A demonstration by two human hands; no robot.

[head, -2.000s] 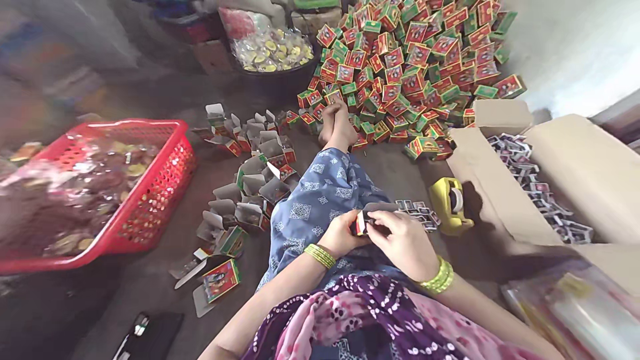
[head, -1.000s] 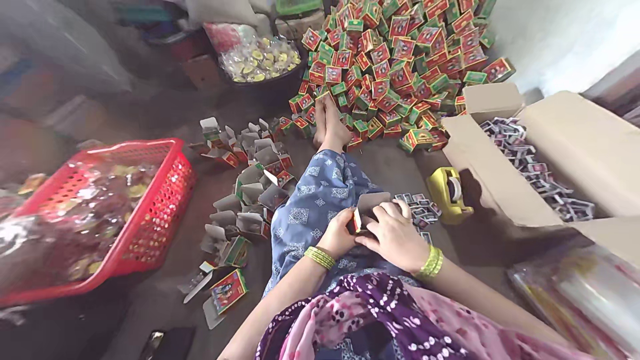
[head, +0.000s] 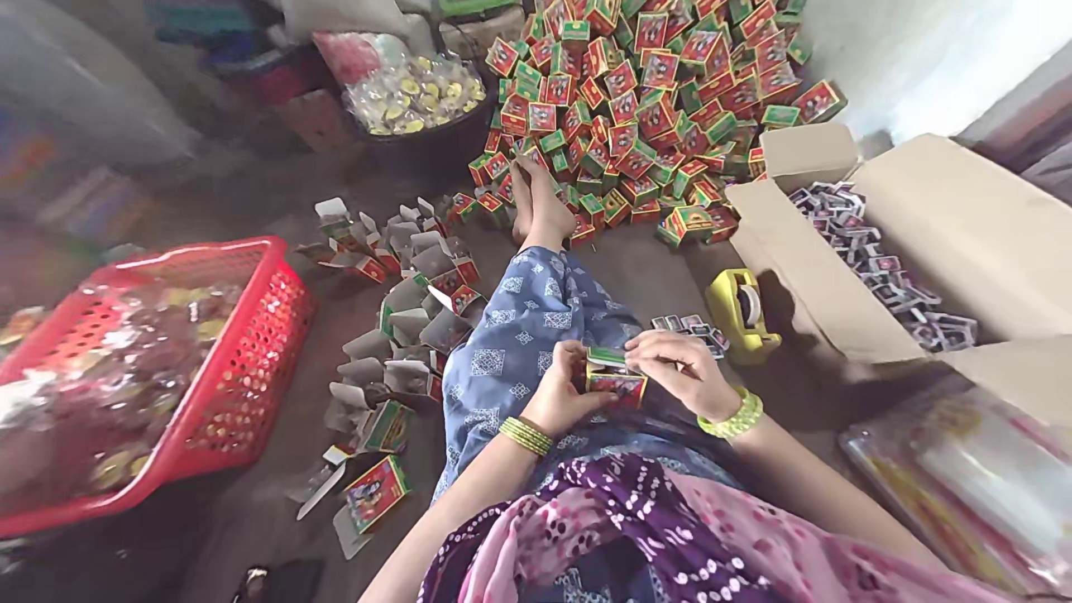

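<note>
Over my lap, my left hand holds a small red, green and yellow cardboard box by its left side. My right hand has its fingertips on the green top flap of that box, at its right edge; whether they pinch the flap is hard to tell. Just beyond my right hand, several small framed pieces lie on the floor beside a yellow tape dispenser. Left of my legs stand many small boxes with raised flaps. One printed box lies nearest me among them.
A large heap of closed boxes lies beyond my feet. An open carton of small framed pieces stands at the right, with plastic packets nearer me. At the left is a red plastic basket; a dark tub of wrapped items stands behind.
The box in my hands now shows its printed front and green top flap, where a grey inner flap stood up a second ago. My right hand has shifted onto that flap.
</note>
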